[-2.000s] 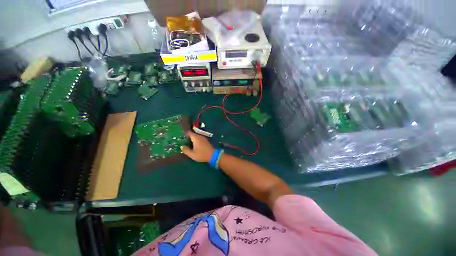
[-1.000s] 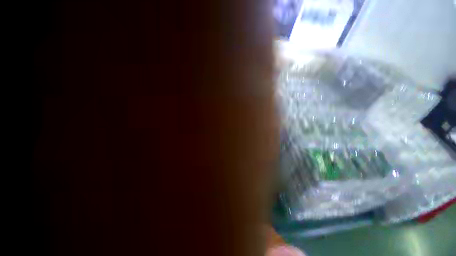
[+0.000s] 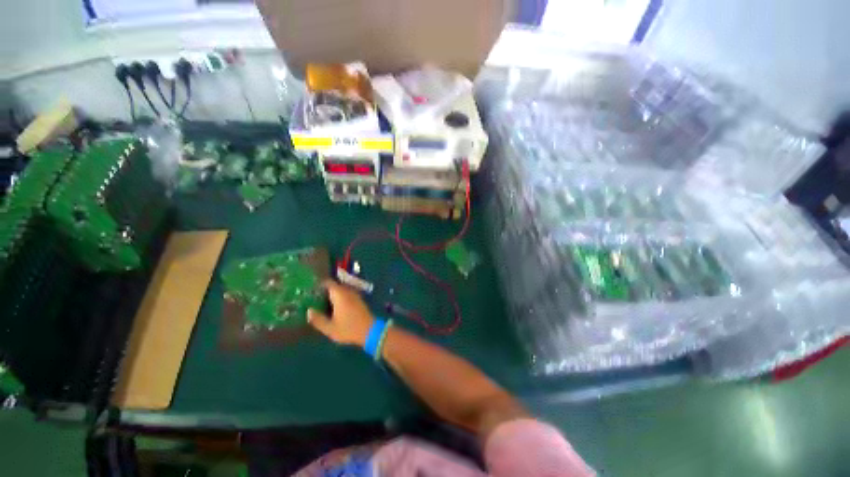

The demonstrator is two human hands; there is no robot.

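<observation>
A green board panel (image 3: 272, 287) lies flat on the brown pad (image 3: 238, 337) left of centre. My right hand (image 3: 343, 315), with a blue wrist strap, is at the panel's right edge, thumb and fingers bent around that edge; blur hides how firmly they grip. Thin red test leads (image 3: 436, 250) loop from the instruments down to the mat. A small whitish lead end (image 3: 354, 279) lies just above my right hand. My left hand is not in view.
A black rack (image 3: 65, 317) with upright green panels stands far left, beside a cardboard strip (image 3: 175, 317). Spare boards (image 3: 256, 165), a power supply (image 3: 352, 179) and a white instrument (image 3: 438, 140) are at the back. Clear blister trays (image 3: 606, 321) are stacked right.
A dark, blurred shape that covered most of the view one second ago is gone. The view has shifted since the first frame; my right hand is still at the panel's right edge.
</observation>
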